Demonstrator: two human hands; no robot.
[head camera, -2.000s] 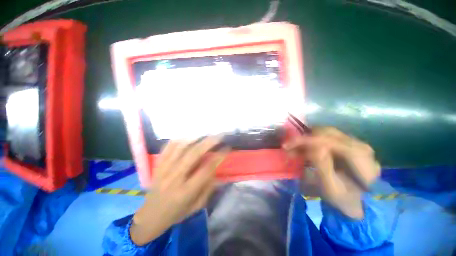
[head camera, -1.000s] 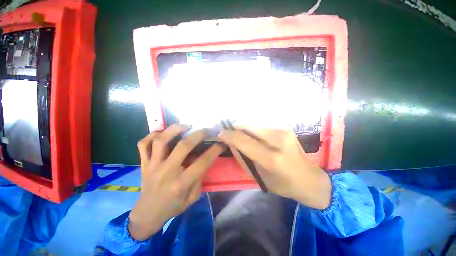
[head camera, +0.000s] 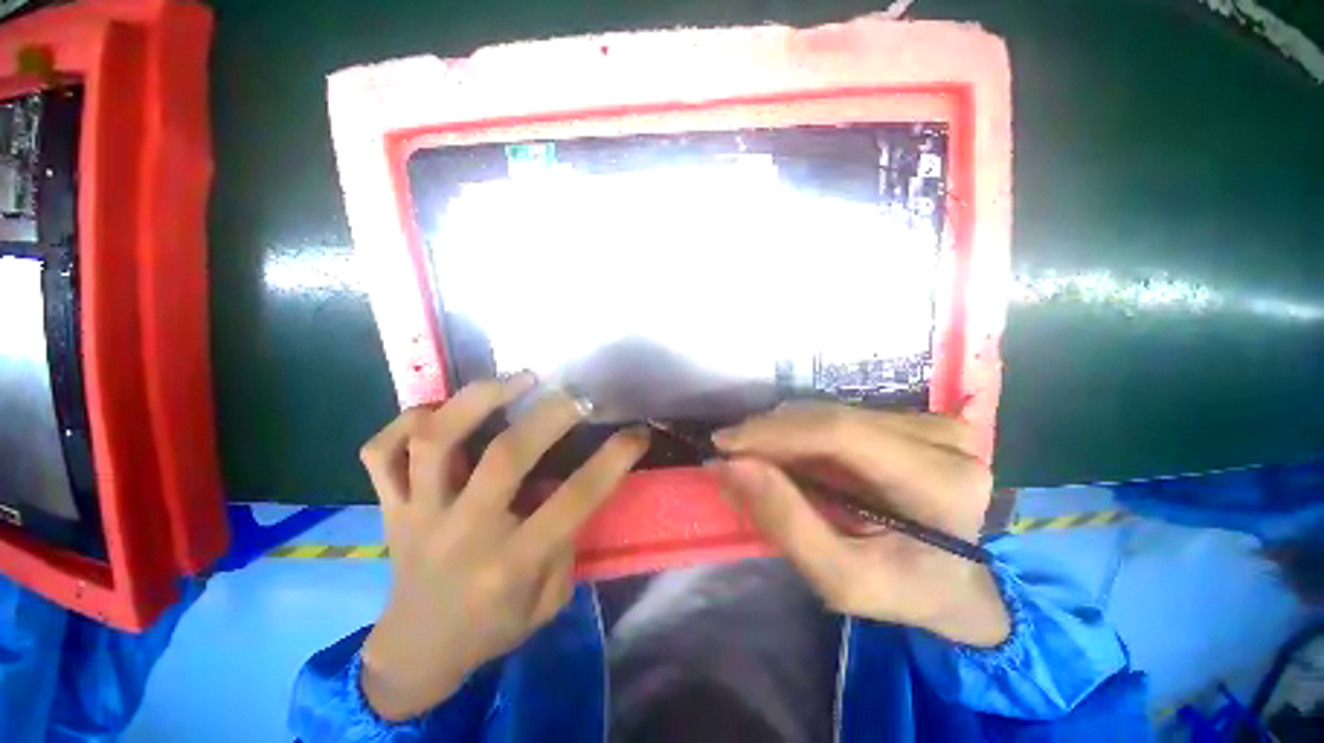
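Observation:
An open tablet (head camera: 610, 261) lies in a red-pink foam tray (head camera: 668, 70), its middle glared to white. The speckled main board (head camera: 874, 370) shows at its right end, a small green-and-white part (head camera: 532, 151) at its upper left. My left hand (head camera: 487, 530) rests with spread fingertips on the tablet's near black edge. My right hand (head camera: 871, 508) holds black tweezers (head camera: 908, 528) like a pen, almost flat, tips pointing left at the near black edge beside my left fingertips. Whether the tips touch it I cannot tell.
A second red foam tray (head camera: 153, 305) with an open tablet (head camera: 32, 363) stands at the left, cut off by the picture's edge. Both trays are on the glossy dark green bench (head camera: 1162, 189). A blue sleeve (head camera: 44, 661) of another person shows at the lower left.
My right hand has moved from the tray's right side to the near edge beside my left hand, and the tweezers now lie flatter. My left hand has shifted slightly left.

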